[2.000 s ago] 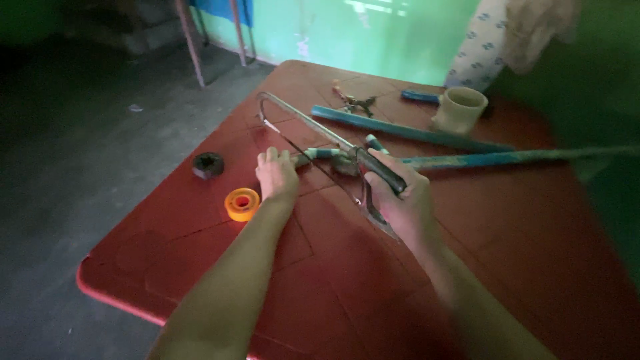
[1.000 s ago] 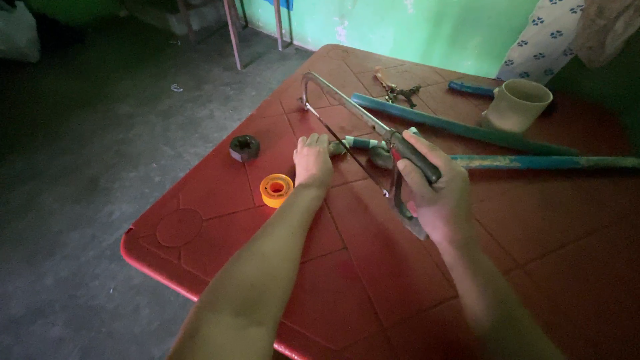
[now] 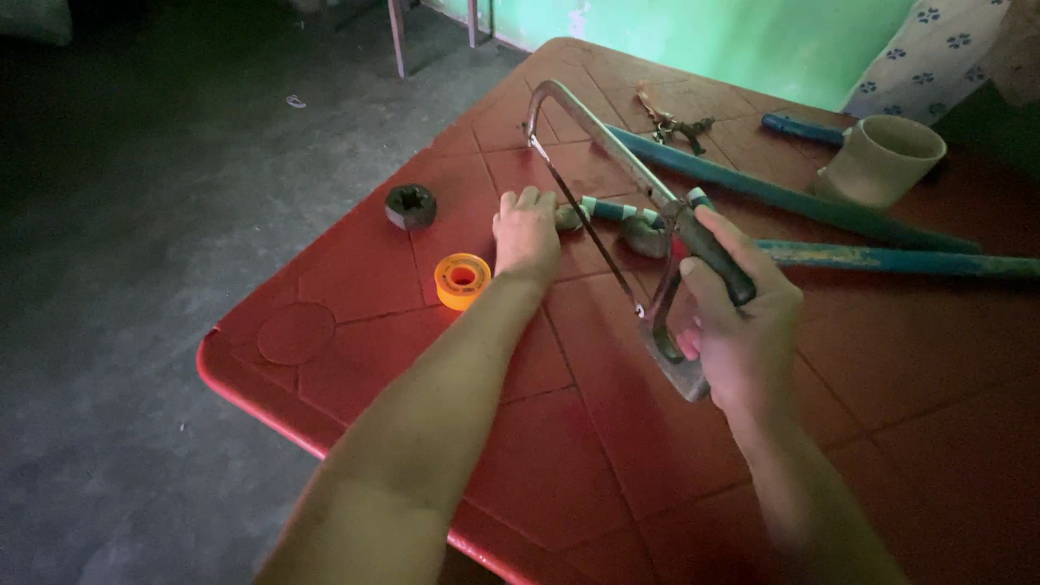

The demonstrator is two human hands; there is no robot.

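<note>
My right hand point(image 3: 743, 309) is closed around the dark handle of a hacksaw point(image 3: 617, 154), whose metal frame slants up and away to the left. Its blade crosses over the gap between my hands. On the red table, my left hand point(image 3: 528, 231) lies palm down beside a greyish fitting-like piece point(image 3: 570, 217); its palm and fingertips are partly hidden, so a grip on that piece cannot be confirmed. Dark-and-white banded pieces point(image 3: 609, 209) and a rounded grey part point(image 3: 643, 237) lie beneath and behind the saw. A blue pipe point(image 3: 877, 257) extends to the right of the saw.
An orange tape spool point(image 3: 462, 282) and a dark ring-shaped part point(image 3: 410, 207) lie left of my left hand. Farther back are another long blue piece point(image 3: 756, 188), a beige cup-like container point(image 3: 881, 162), a blue-handled object point(image 3: 803, 129) and a small cluster point(image 3: 681, 130). The red table point(image 3: 593, 479) has a raised edge.
The view has shifted. My right hand keeps hold of the hacksaw, and my left hand stays near the greyish piece.
</note>
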